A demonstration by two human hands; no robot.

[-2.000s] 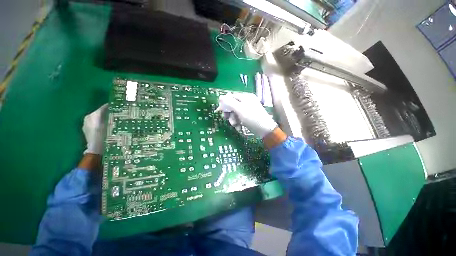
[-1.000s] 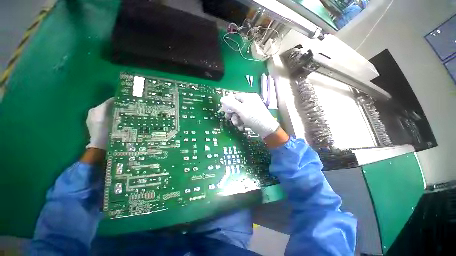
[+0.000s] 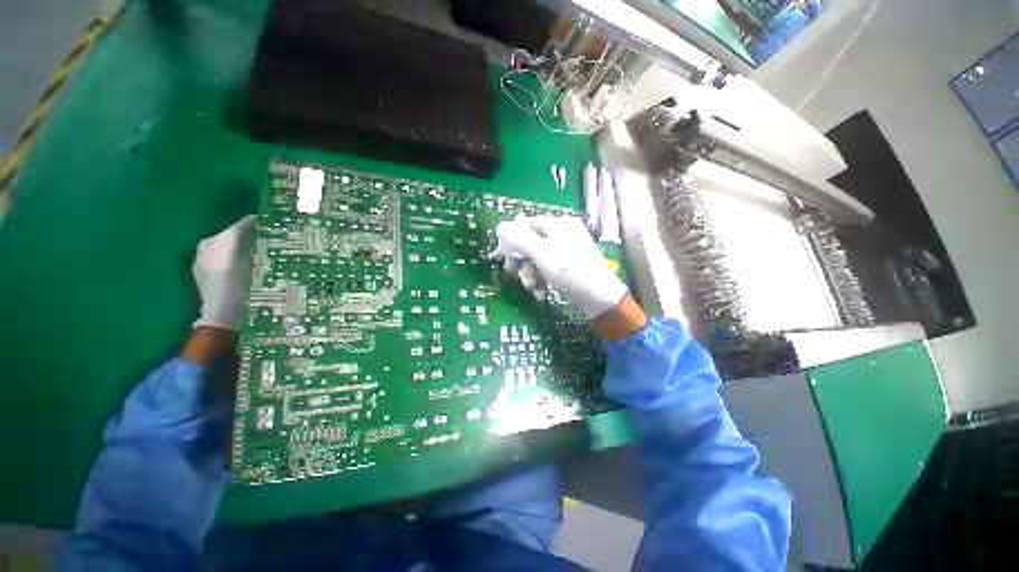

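Note:
A large green printed circuit board lies in front of me, with a white label near its upper left corner. My left hand, in a white glove, holds the board's left edge; its fingertips are partly hidden by the board. My right hand, also gloved, is over the board's upper right part. Its fingers are pinched together and point left and down at the board. Whether a small tool is between them cannot be made out.
A thick black slab lies behind the board. Two pale tubes and small white cones are at the back right. A bit of yellow shows behind my right hand. White cables and a pale machine stand beyond.
The view has shifted slightly, so the board sits a little further right than at first. My right hand has moved slightly right and down over the board. My left hand stays on the edge.

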